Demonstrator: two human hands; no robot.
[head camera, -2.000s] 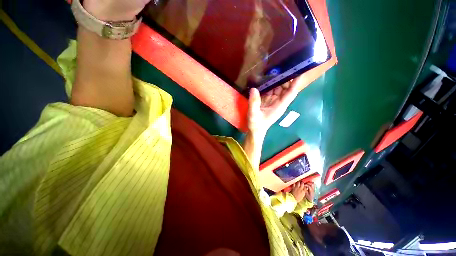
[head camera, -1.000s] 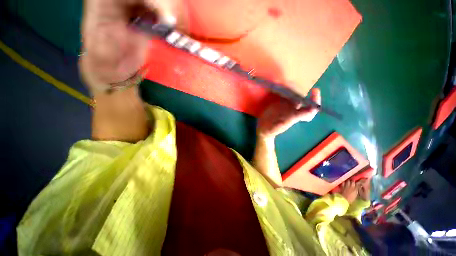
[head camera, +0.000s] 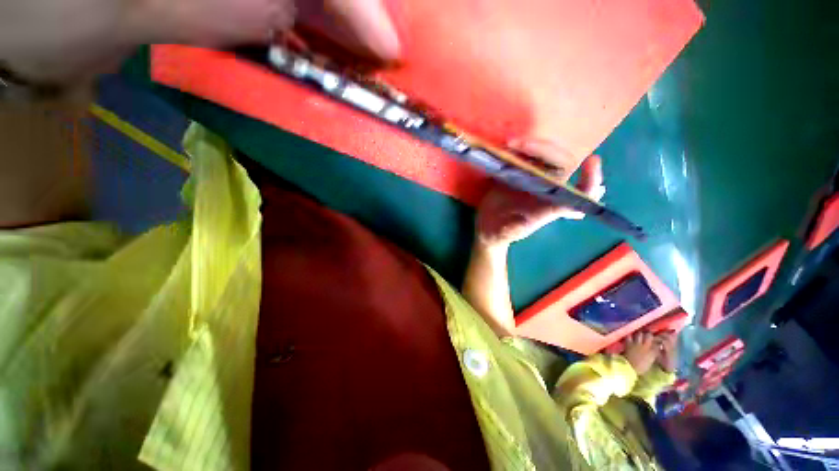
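Observation:
The tablet (head camera: 414, 127) is tilted up nearly edge-on over the orange-red foam pad (head camera: 589, 69). Its narrow side runs from upper left to lower right, with pale parts along it. My right hand (head camera: 538, 207) holds its lower right part, with fingertips showing beyond the edge. My left hand (head camera: 221, 32) is blurred and cut off by the top left of the picture. One finger reaches over the tablet's upper left end. Whether this hand grips it is hidden.
The green bench (head camera: 754, 120) runs along the right. A neighbouring tablet (head camera: 616, 303) lies on its own pad (head camera: 552, 322), near another person's hands (head camera: 649, 350). Another tablet (head camera: 743, 290) lies on a pad farther right.
The tablet went from screen-up on the pad to tilted nearly edge-on. In the last second my left hand and forearm shifted left, and a finger now extends over the tablet's end.

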